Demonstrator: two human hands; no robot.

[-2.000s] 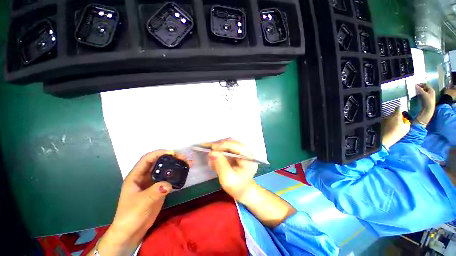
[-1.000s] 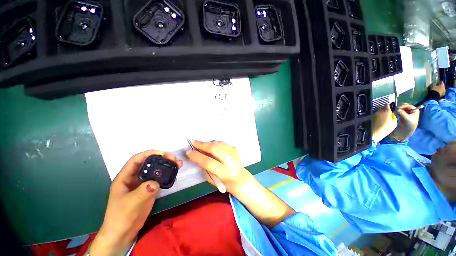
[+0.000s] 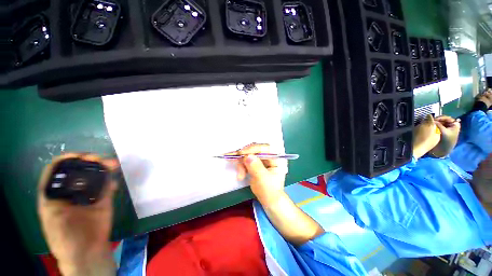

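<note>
My left hand (image 3: 78, 226), blurred, holds a black camera housing (image 3: 80, 182) with its open side up, over the green bench left of the white paper sheet (image 3: 167, 145). Two bright dots show near the housing's left edge. My right hand (image 3: 261, 170) holds thin tweezers (image 3: 278, 156) like a pen over the right part of the paper, tip pointing left. Whether anything is at the tip cannot be told. A small tangle of tiny black rings (image 3: 247, 86) lies at the paper's far edge, with a few loose ones nearer.
A stacked black foam tray (image 3: 178, 63) with housings stands behind the paper. Another tall tray stack (image 3: 359, 108) stands to the right, and a further tray (image 3: 426, 59) beyond it. Other people in blue smocks (image 3: 399, 199) work on the right along the green bench (image 3: 305, 124).
My left hand has moved left with the housing, off the paper and away from my right hand. My right hand has shifted right, and the tweezers now lie nearly level, pointing left.
</note>
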